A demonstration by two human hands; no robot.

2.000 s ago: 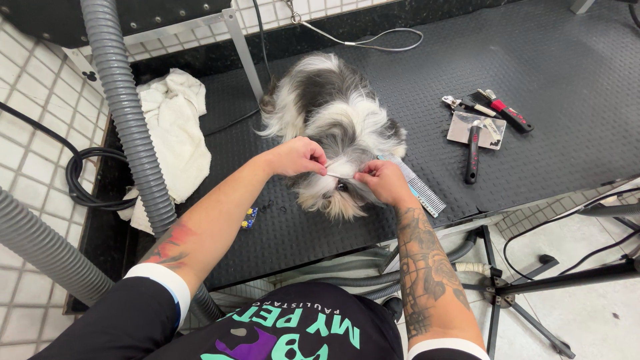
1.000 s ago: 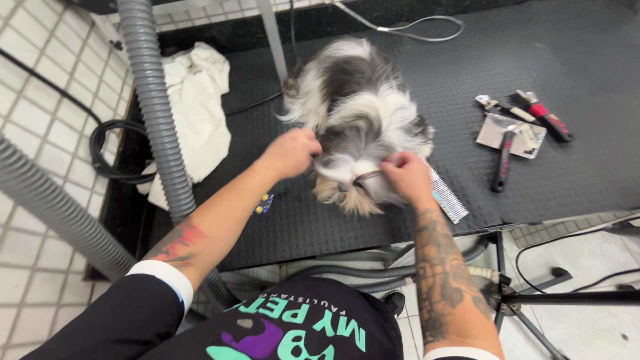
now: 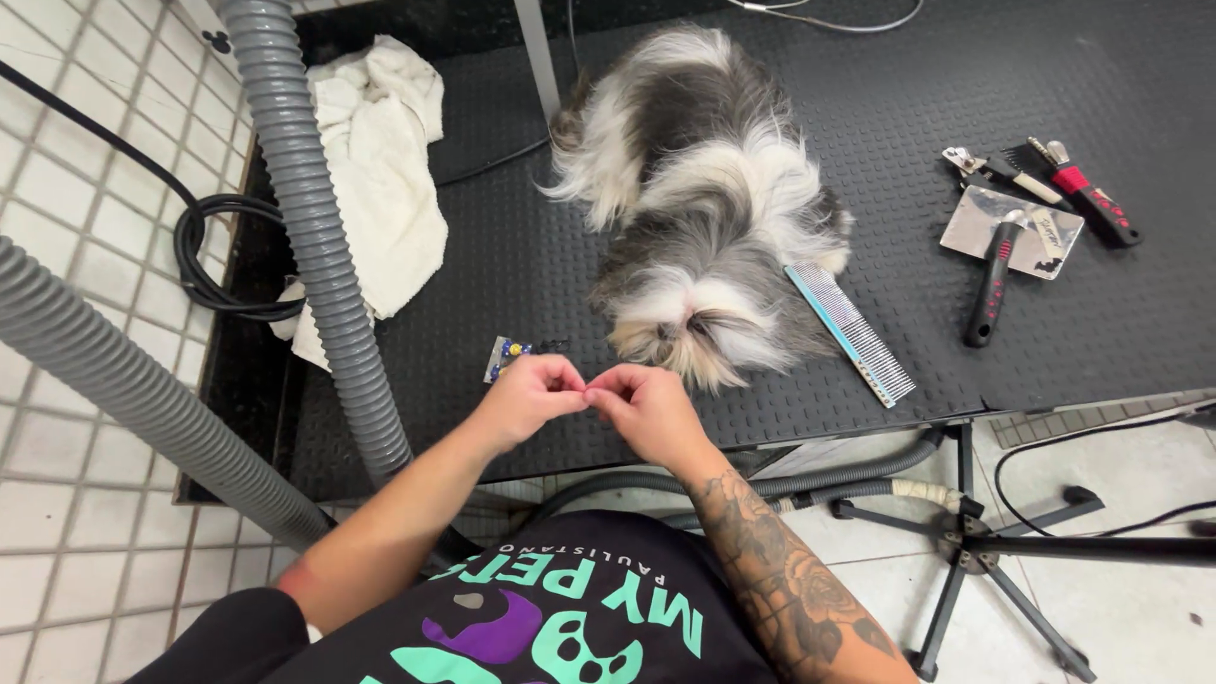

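A long-haired grey and white dog [image 3: 712, 199] lies on the black textured rubber mat [image 3: 532, 427], its head toward me. Just in front of its muzzle, my left hand [image 3: 534, 394] and my right hand [image 3: 646, 404] meet at the fingertips, with thumb and index finger pinched on each. Whatever may be between them is too small to make out. Near my left hand lies a small blue and yellow bow on a card [image 3: 508, 356]. A metal comb with a light blue spine [image 3: 848, 332] rests beside the dog's head, to the right.
A slicker brush [image 3: 1012, 233] and a red-and-black handled grooming rake [image 3: 1083, 193] lie with other tools at right. A white towel [image 3: 380, 180] is at left, behind a grey corrugated hose [image 3: 309, 209]. A black stand base [image 3: 964, 546] is on the floor below the table edge.
Both hands have left the dog's head, where they were at its hair, and come together in front of its muzzle. The dog's head now hangs lower over the mat.
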